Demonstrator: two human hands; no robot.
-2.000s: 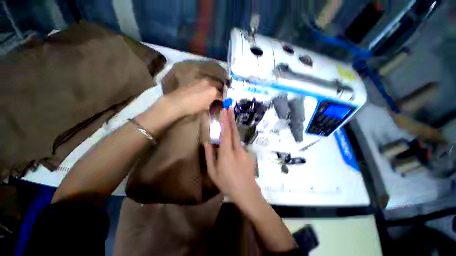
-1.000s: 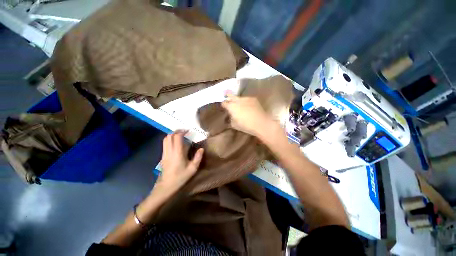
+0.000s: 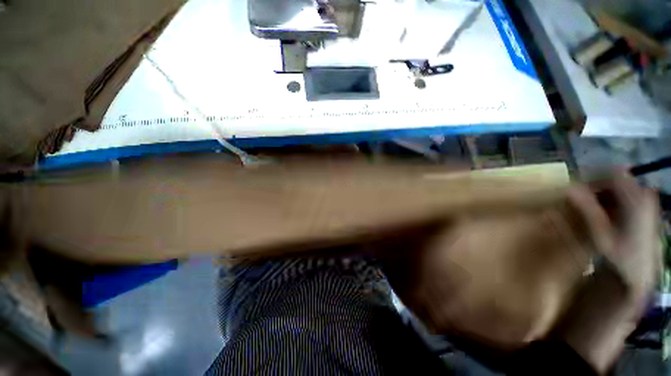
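A large brown garment panel (image 3: 221, 209), badly blurred, is stretched across in front of me above my lap, below the machine table's front edge. Its right part (image 3: 500, 279) hangs in a fold, smooth and lighter. My right hand (image 3: 622, 228) is at the far right, blurred, with its fingers closed on the panel's right end. At the left edge the picture is too blurred and cut off to make out my left hand. The lower part of the sewing machine (image 3: 294, 18) shows at the top, with no cloth under it.
The white table (image 3: 243, 128) has a ruler and blue edge, with a dark opening (image 3: 341, 83). Snips (image 3: 434, 70) lie right of it. A white cord (image 3: 173, 88) crosses the left part. A brown stack (image 3: 59, 59) is upper left, blue bin (image 3: 132, 283) lower left, thread cones (image 3: 611, 62) upper right.
The view has swung down and closer to the table edge. The brown cloth has come off the table and is spread across in front of me. My right hand has moved far right.
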